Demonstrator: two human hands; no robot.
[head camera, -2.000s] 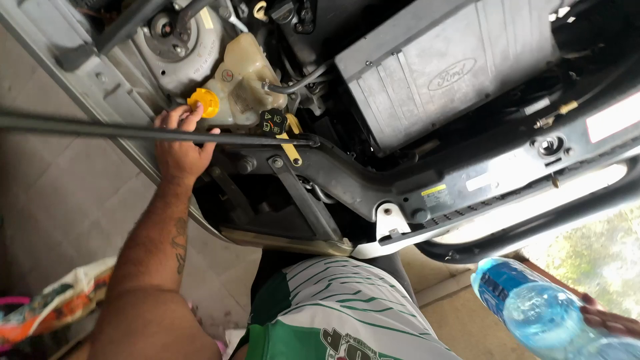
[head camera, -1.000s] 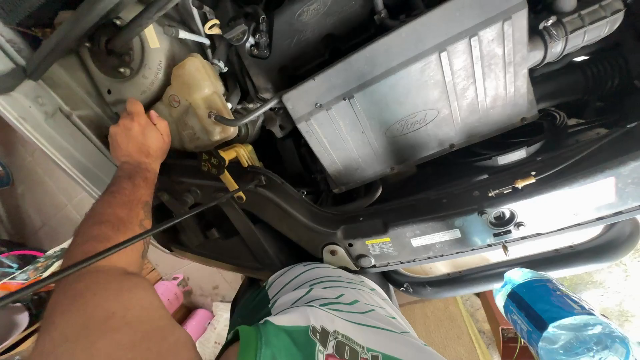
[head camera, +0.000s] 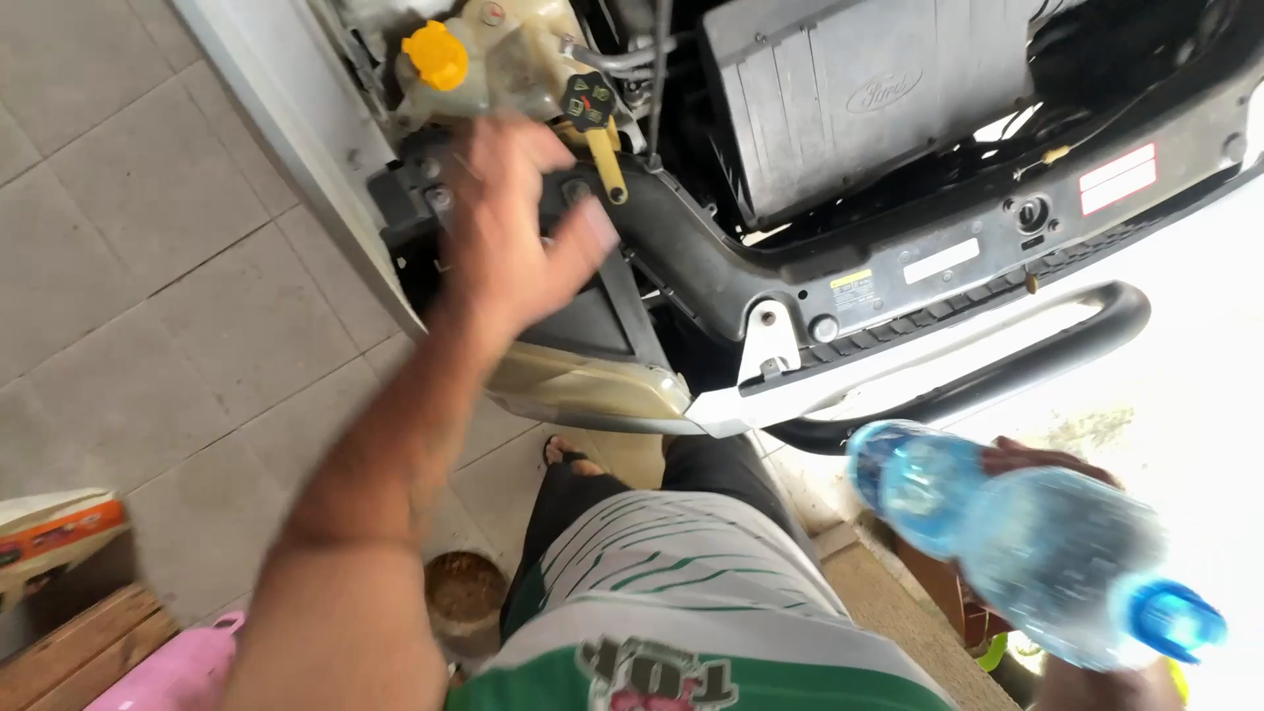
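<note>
My left hand (head camera: 523, 217), blurred, is raised over the front corner of a car's engine bay with its thumb and fingers apart and nothing in it. Just above it are a yellow cap (head camera: 435, 55) on a translucent plastic reservoir (head camera: 513, 69) and a black cap (head camera: 589, 101) bearing symbols. A yellow plastic piece (head camera: 606, 163) reaches down below the black cap. At the lower right, my right hand (head camera: 1057, 459) is wrapped around a clear plastic bottle (head camera: 1057, 553) with a blue cap (head camera: 1175, 622). The bottle lies tilted in view and partly hides that hand.
A grey Ford engine cover (head camera: 869, 94) fills the upper middle. A thin rod (head camera: 660, 89) stands at the black front panel (head camera: 691, 242). Beyond the headlight (head camera: 583, 385) is tiled floor (head camera: 197, 267), with a bowl (head camera: 464, 592), a pink item (head camera: 183, 671) and a wooden crate (head camera: 84, 647).
My left hand was on the yellow cap two seconds ago; it has come away from the reservoir toward the front panel. More of my right hand's bottle is in view.
</note>
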